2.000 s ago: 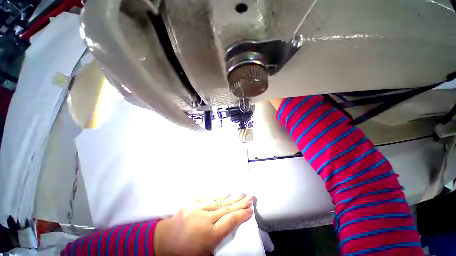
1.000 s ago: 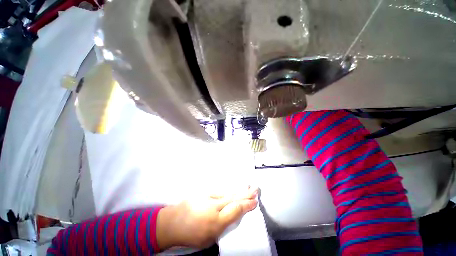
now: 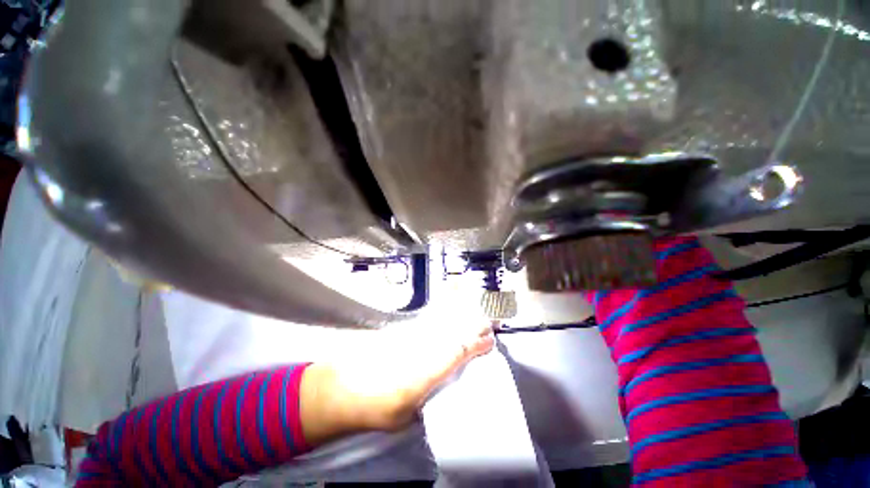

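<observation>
A white fabric panel [image 3: 477, 419] lies under the sewing machine head, with a narrow folded strip running down towards my lap. My left hand [image 3: 396, 376] comes in from the left, its fingers closed on the panel's folded edge just in front of the needle area. Bright glare washes out the fingers and nearby cloth. The presser foot and needle parts [image 3: 491, 272] show small and dark under the head. My right hand is hidden behind the machine head; only its striped sleeve [image 3: 692, 372] shows at the right.
The cream-grey machine head [image 3: 420, 124] fills the upper view, close to the camera. A ridged round knob [image 3: 591, 262] sticks out from its front. White layered pieces [image 3: 57, 315] lie at the far left. Dark straps [image 3: 811, 250] run behind the right sleeve.
The view has moved closer to the machine head, which now looks larger and covers the pale oval at left. My left hand has moved forward to the needle area with the folded edge.
</observation>
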